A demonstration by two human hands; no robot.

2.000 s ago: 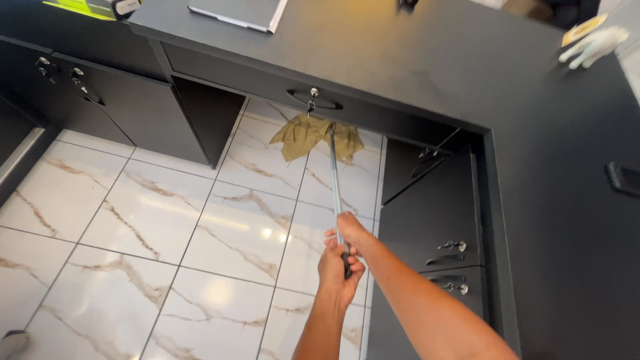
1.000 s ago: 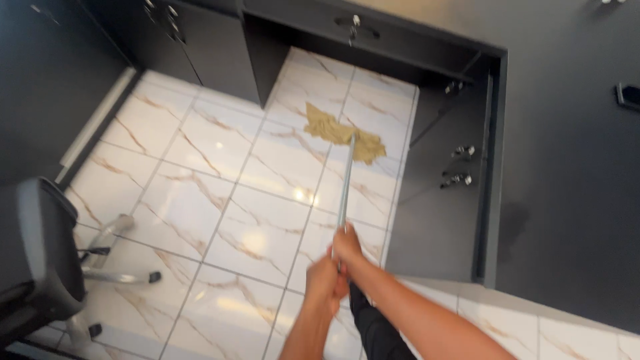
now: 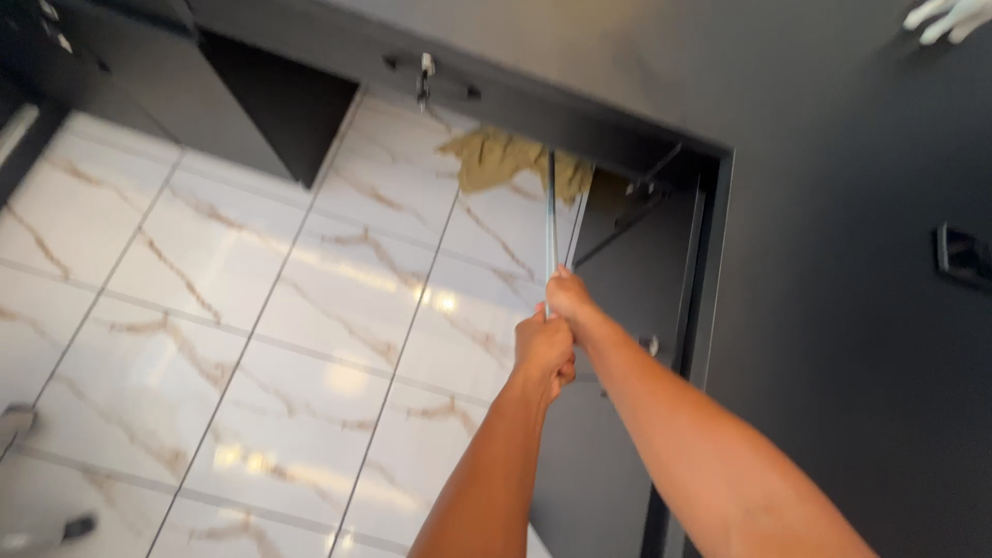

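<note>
My right hand (image 3: 570, 296) is closed around a thin metal pole (image 3: 551, 221), and my left hand (image 3: 545, 345) grips the same pole just below it. At the pole's far end, a tan-brown cloth (image 3: 496, 160) lies spread on the marbled tile floor (image 3: 349, 287). Part of the cloth reaches under the front edge of the black desk, near the right-hand cabinet. My palms and the lower end of the pole are hidden by my fingers.
A black desk drawer with keys (image 3: 425, 74) in its lock hangs above the floor. Black cabinets (image 3: 620, 256) stand at right and left. On the desktop (image 3: 821, 310) lie a dark device (image 3: 963, 254) and a white glove (image 3: 947, 17). A chair foot (image 3: 77, 527) is at lower left.
The cloth first came out from under the desk toward me, and is now back at the desk's edge by the right cabinet. Both hands have kept hold of the pole. The view has shifted.
</note>
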